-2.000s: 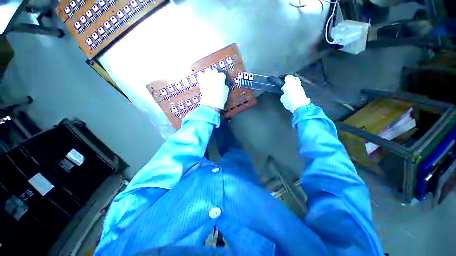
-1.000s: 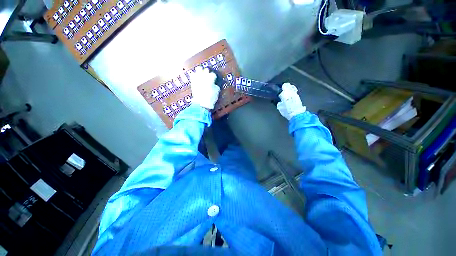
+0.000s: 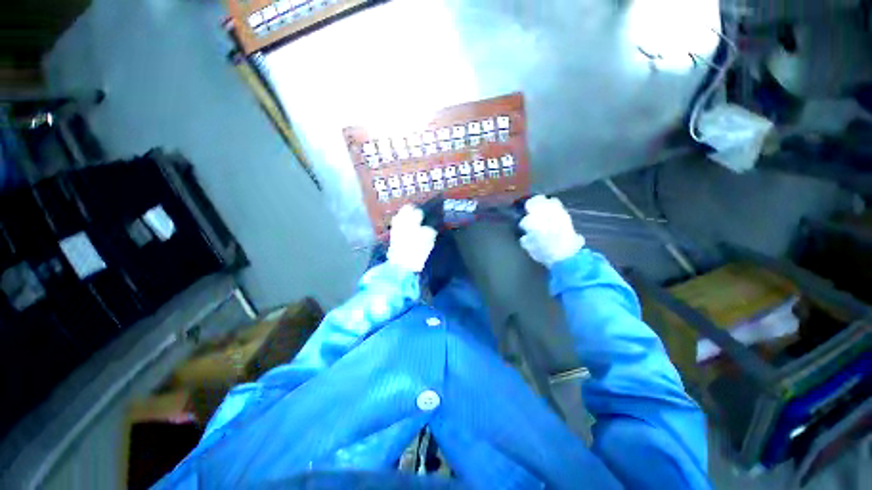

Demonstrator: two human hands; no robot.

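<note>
The orange-brown fixture board (image 3: 516,144) lies at the table's near edge. Its two farther rows hold silver-white and black components. My left hand (image 3: 412,237), in a white glove with dark fingertips, is at the board's near edge, fingers bent beside a few components (image 3: 460,206). My right hand (image 3: 550,230), also gloved, is closed around the right end of the dark component tube (image 3: 502,211), whose left part reaches toward my left fingertips. Blur hides whether my left fingers grip anything. The near row is partly hidden by my hands and the tube.
A loaded board (image 3: 250,36) lies at the table's far left edge. The shiny metal table (image 3: 574,105) carries a white cable and small box (image 3: 734,137) at right. Black bins (image 3: 105,278) stand at left. A metal rack with a cardboard box (image 3: 727,292) is at right.
The view has turned, so the board appears squarer and farther right. My left hand has moved from over the board to its near edge. The tube and right hand have come closer to it.
</note>
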